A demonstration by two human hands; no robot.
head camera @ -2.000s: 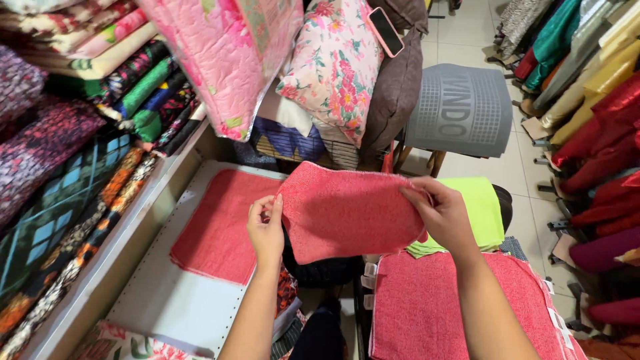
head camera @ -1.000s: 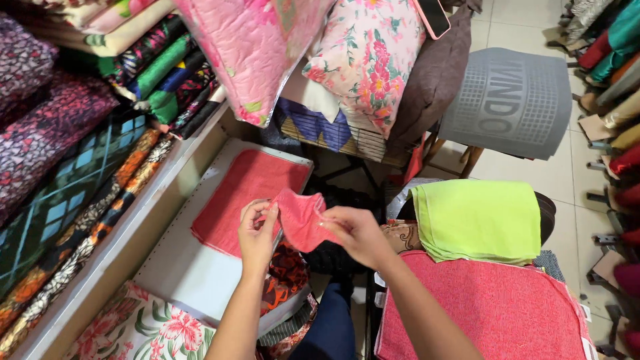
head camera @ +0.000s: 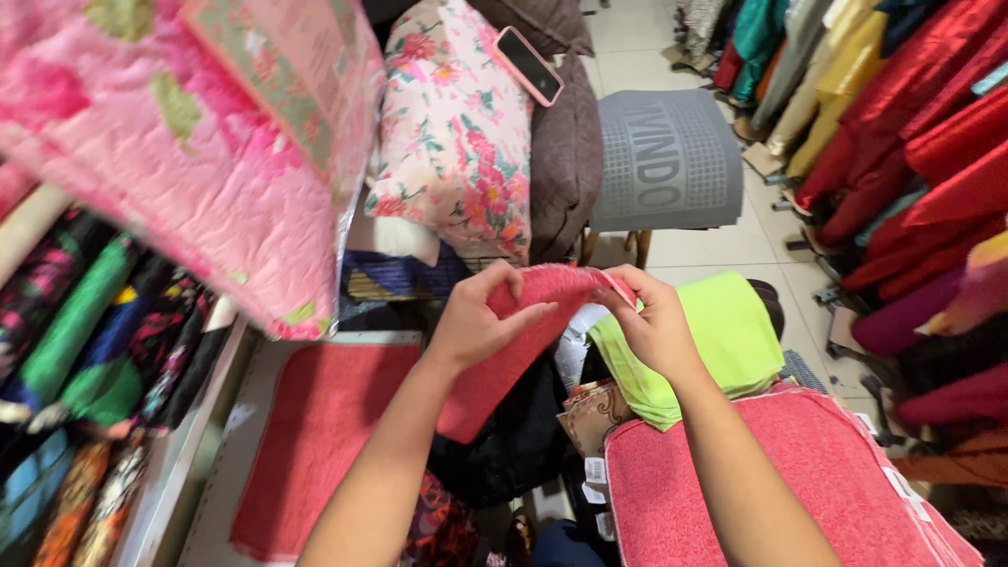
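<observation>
Between my hands hangs a red cloth [head camera: 512, 362], partly bunched and bent along its top edge. My right hand [head camera: 639, 311] pinches its upper right corner. My left hand [head camera: 500, 311] is at the cloth's upper left, thumb and fingers around the edge; how firmly it grips is hard to tell. Left of my forearm, another red cloth [head camera: 323, 425] lies flat on a white surface [head camera: 236, 465]. Beneath my right forearm is a stack of red cloths [head camera: 787, 457] with white tags, and a folded lime-green cloth [head camera: 724, 339] rests at its far edge.
A pink quilted item in clear plastic [head camera: 197, 157] leans at upper left, above fabric rolls [head camera: 79, 339]. Beyond my hands are a floral cushion [head camera: 465, 134], a phone in a pink case [head camera: 529, 67] and grey mats [head camera: 669, 157] on a stool. Hanging fabrics [head camera: 906, 157] line the right side.
The red cloth was spread between my hands two seconds ago, then gathered small; now more of it hangs down. The view has shifted closer to the cushions.
</observation>
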